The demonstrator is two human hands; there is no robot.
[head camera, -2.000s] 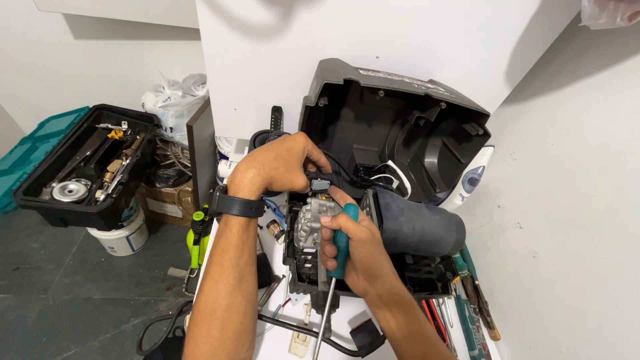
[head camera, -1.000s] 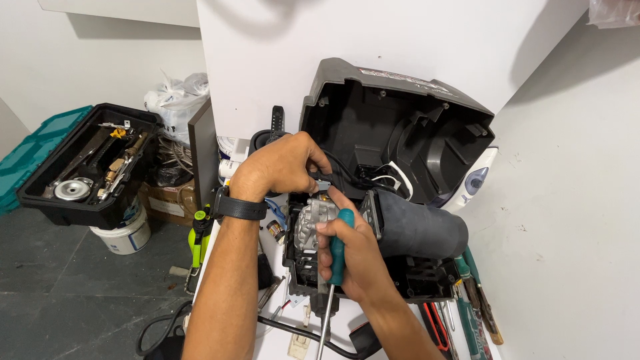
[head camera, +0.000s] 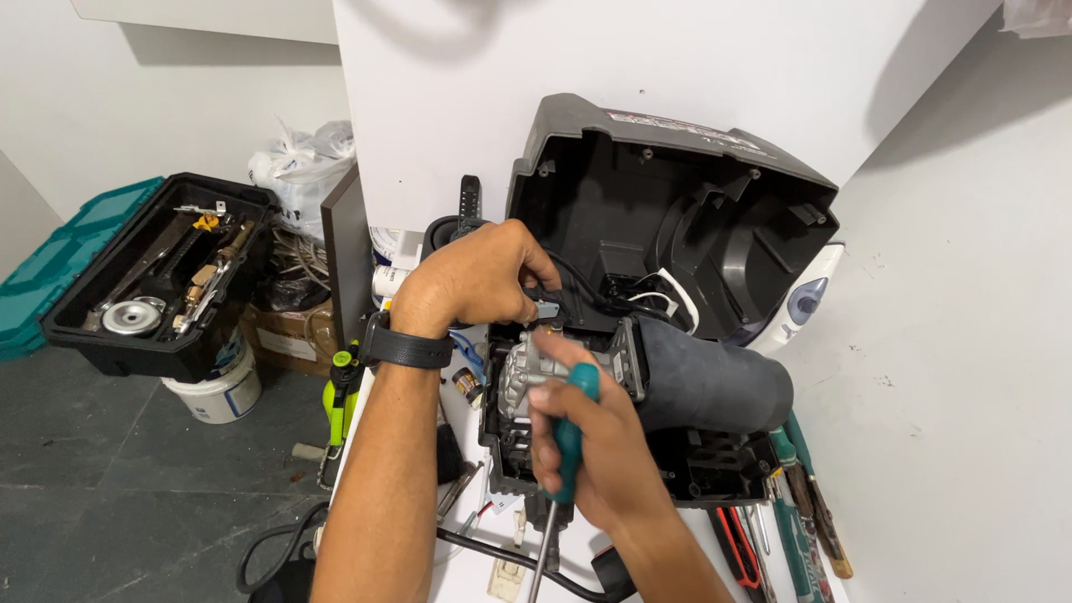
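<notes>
My left hand, a black watch on its wrist, pinches a small grey part at the top of a metal pump or motor head. My right hand holds a screwdriver by its teal handle, shaft pointing down toward me, with the index finger stretched toward the grey part. The metal head and a dark grey cylinder sit in a black plastic housing. Behind them the housing's cover stands tilted, its hollow inside facing me, with black and white wires near its lower edge. My fingers partly hide the grey part.
Pliers and other tools lie at the right of the white table. A black cable crosses its front. A white appliance stands behind the cylinder. On the left are an open toolbox on a white bucket and a cardboard box.
My right hand and the screwdriver have shifted slightly, the index finger staying near the small grey part. My left hand keeps its place there.
</notes>
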